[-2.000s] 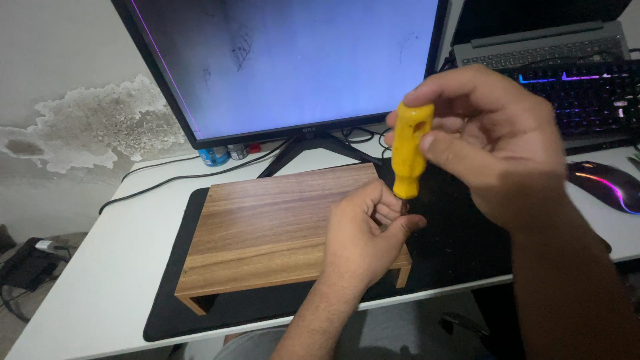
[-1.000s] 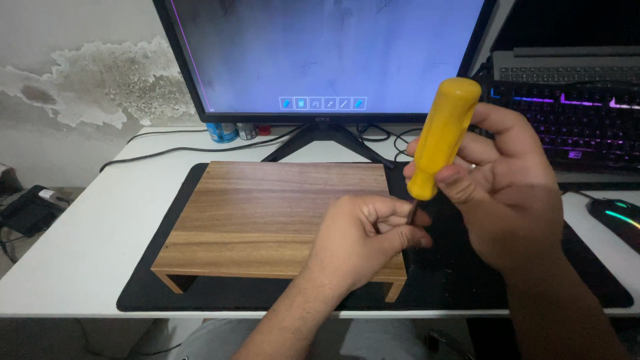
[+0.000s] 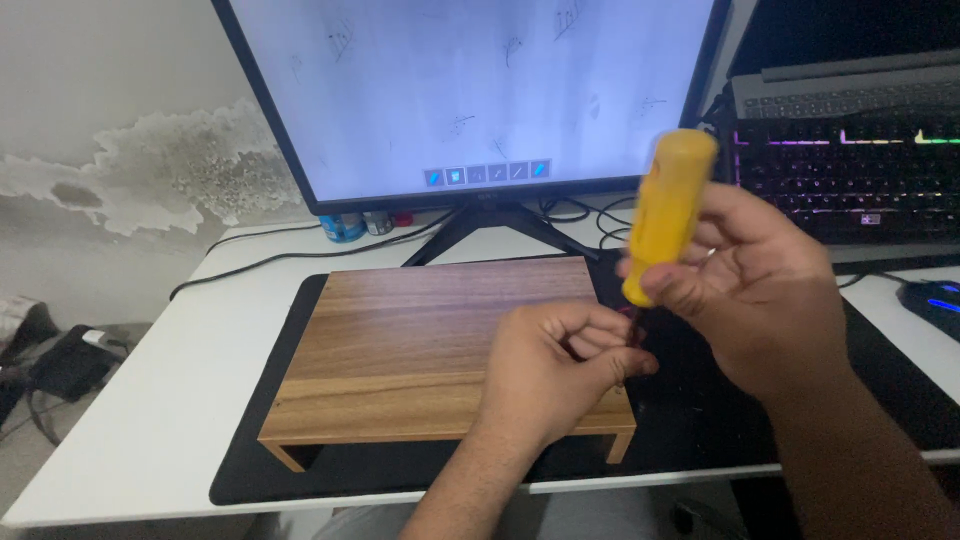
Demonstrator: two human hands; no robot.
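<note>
My right hand (image 3: 757,292) holds a screwdriver (image 3: 671,214) by its yellow handle, upright and slightly tilted, with the thumb low on the grip. The handle is a little blurred. My left hand (image 3: 559,360) pinches the screwdriver's shaft between thumb and fingers, above the near right part of a wood-grain riser (image 3: 390,337). The fingers hide the tip, so whether it touches a screw cannot be seen. The riser stands on its short legs on a black desk mat (image 3: 247,457), with small holes near its corners.
A monitor (image 3: 480,90) on a black splayed stand (image 3: 487,217) rises behind the riser. Cables (image 3: 300,256) and a blue can (image 3: 343,227) lie near its base. On the right are a lit keyboard (image 3: 847,180), a laptop (image 3: 862,82) and a mouse (image 3: 930,301).
The yellow handle has turned in my right hand, whose fingers have shifted on it. My left hand stays at the shaft over the riser's right side. The view has shifted somewhat.
</note>
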